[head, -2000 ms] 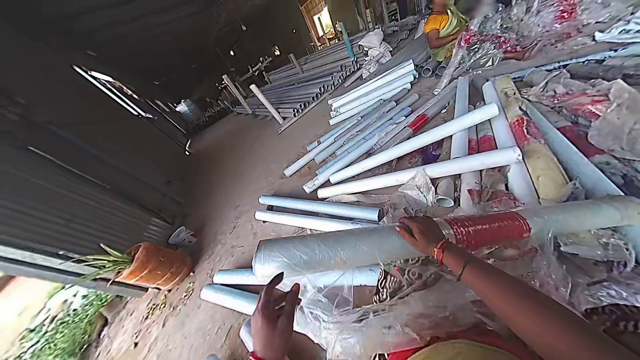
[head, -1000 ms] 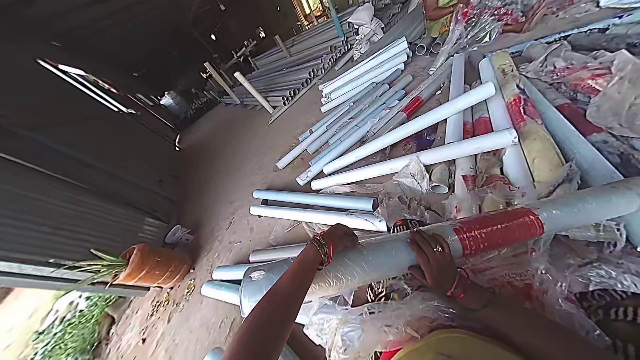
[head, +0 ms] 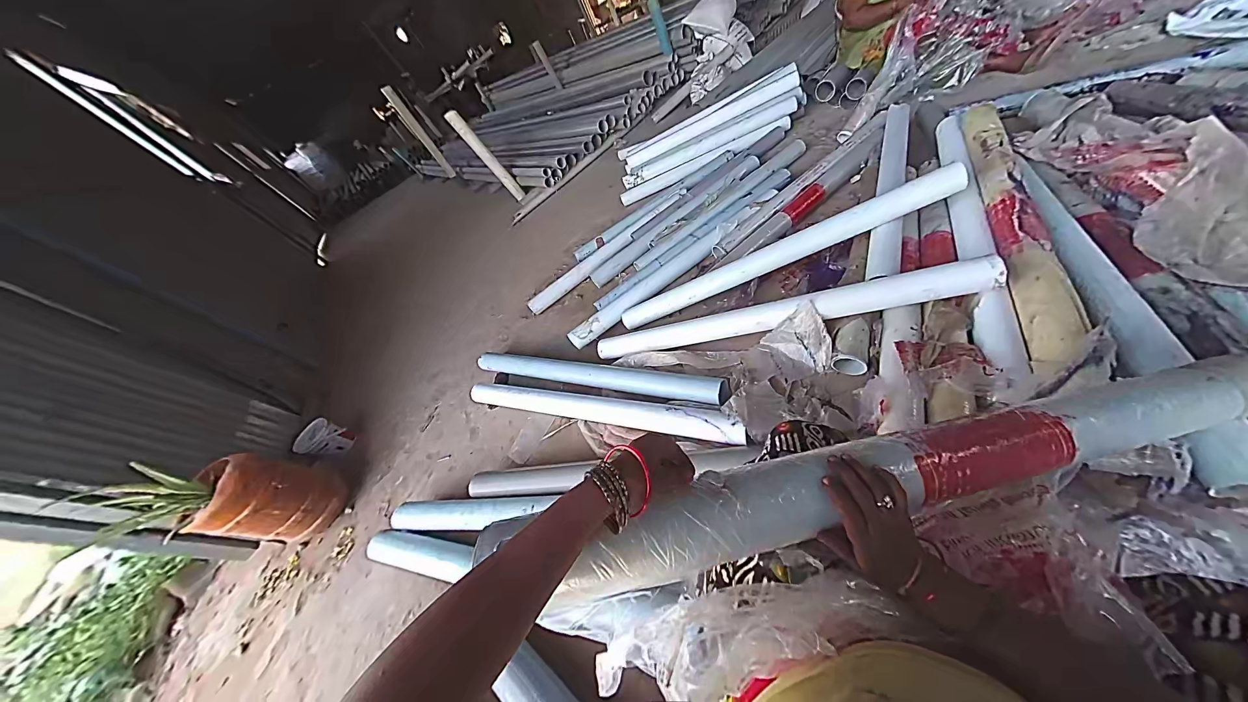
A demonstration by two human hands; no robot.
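A thick grey plastic pipe (head: 751, 512), covered in clear film and banded with a red wrap (head: 994, 455), lies across in front of me. My left hand (head: 665, 470), with bangles at the wrist, is at the pipe's upper side near its left part; its fingers are mostly hidden, so its grip cannot be told. My right hand (head: 871, 517), wearing a ring, rests with spread fingers on the pipe just left of the red band. Crumpled clear plastic film (head: 721, 634) lies below the pipe.
Beyond the thick pipe lie two short pipes (head: 604, 409) and several long white pipes (head: 799, 310). Dark grey pipes (head: 585, 117) are stacked at the back. An orange pot (head: 273, 497) with a plant stands at left. Part of another person (head: 863, 24) shows at the top.
My left hand has come from beside the pipe's left end onto its upper side. My right hand has moved from the pipe's top beside the red band to its near side.
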